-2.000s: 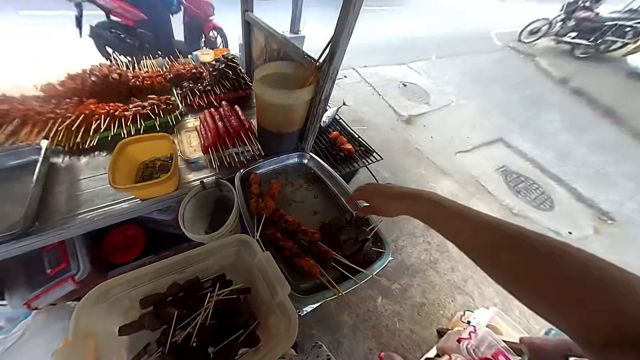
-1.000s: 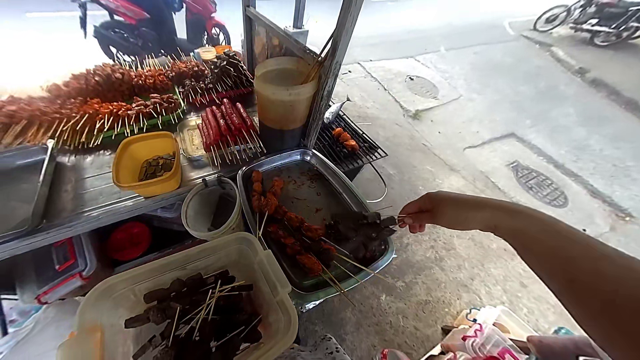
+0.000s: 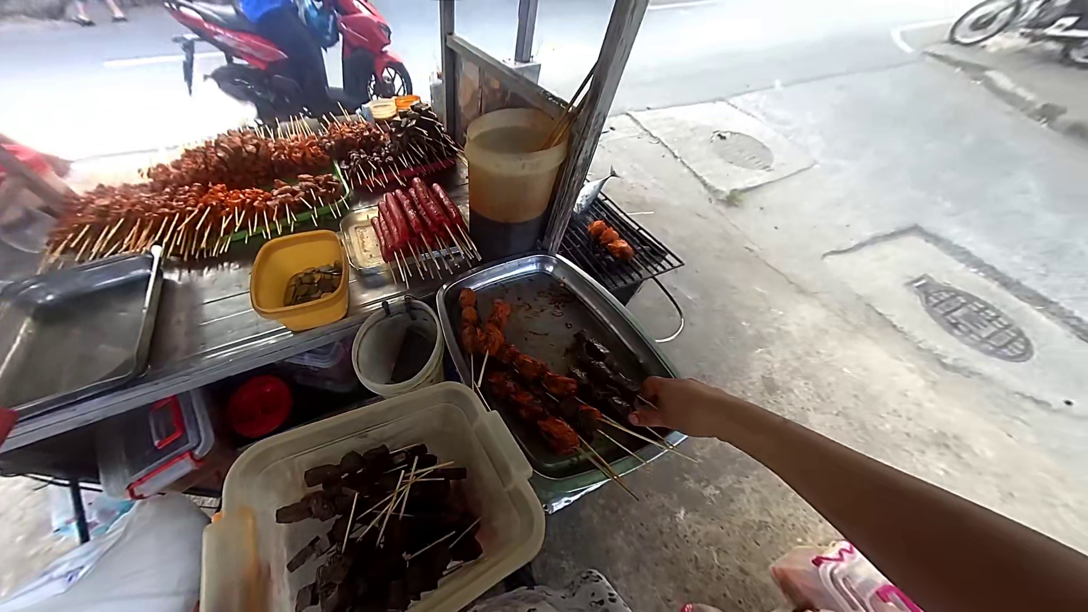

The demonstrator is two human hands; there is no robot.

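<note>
My right hand (image 3: 680, 408) is at the right rim of a rectangular metal tray (image 3: 650, 340), its fingertips against the dark meat skewers (image 3: 603, 370); whether they grip a stick is unclear. Left of these in the tray lie reddish-orange meat skewers (image 3: 531, 382), their sticks pointing toward me over the near rim. In front stands a translucent plastic tub (image 3: 501, 510) with a pile of dark cubed skewers (image 3: 382, 510). My left hand is not plainly visible; a blurred orange patch shows at the tub's left edge.
A small charcoal grill (image 3: 629, 255) with orange food stands beyond the tray. A tall sauce container (image 3: 510, 178), red sausage skewers (image 3: 416, 221), a yellow tub with coins (image 3: 297, 280) and a white bucket (image 3: 395, 348) are around it. A wooden post (image 3: 599, 119) rises behind. A person sits on a red motorbike (image 3: 280, 51).
My right hand has moved left from beyond the tray's right rim to over that rim. The dark skewers it held at the rim a second ago now lie further inside the tray.
</note>
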